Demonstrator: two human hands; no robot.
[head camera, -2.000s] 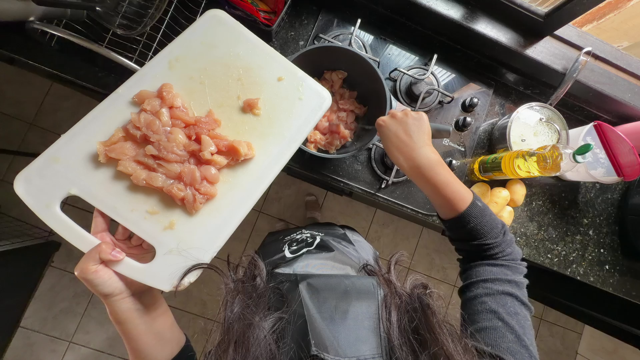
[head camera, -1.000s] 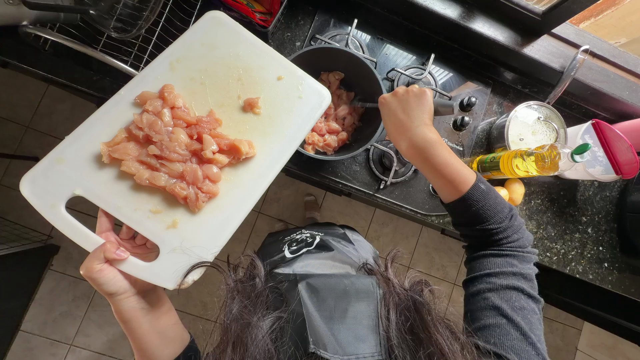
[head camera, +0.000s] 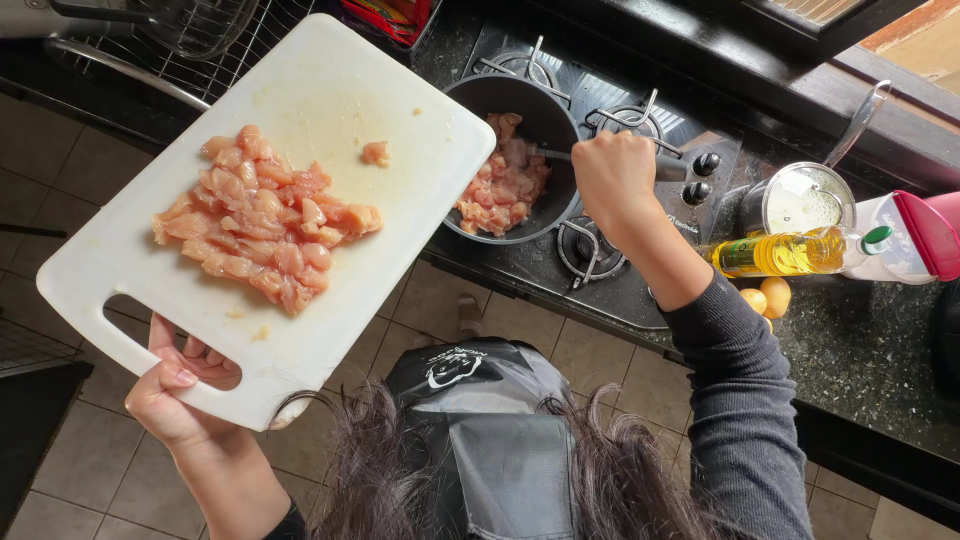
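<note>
My left hand (head camera: 180, 382) grips a white plastic cutting board (head camera: 390, 97) through its handle slot, thumb on top. Cut raw chicken pieces (head camera: 262, 217) lie heaped on the board, with one small piece (head camera: 376, 154) apart from them. The board's right corner overlaps the left rim of a dark cooking pot (head camera: 559, 120) on the gas stove. More raw chicken (head camera: 506, 184) is inside the pot. My right hand (head camera: 616, 180) is closed around a utensil (head camera: 553, 154) whose thin shaft reaches into the pot; its tip is not clearly seen. A grey handle end shows beyond my fist.
Right of the stove (head camera: 652, 300) stand a lidded metal saucepan (head camera: 806, 199), a bottle of yellow oil (head camera: 795, 253), a white container with a pink lid (head camera: 926, 236) and several potatoes (head camera: 775, 297). A wire rack (head camera: 217, 67) is behind the board. Long hair hangs near the board's lower corner.
My right hand has shifted slightly with the utensil, and the chicken in the pot has changed shape. The board and its chicken have stayed nearly in place.
</note>
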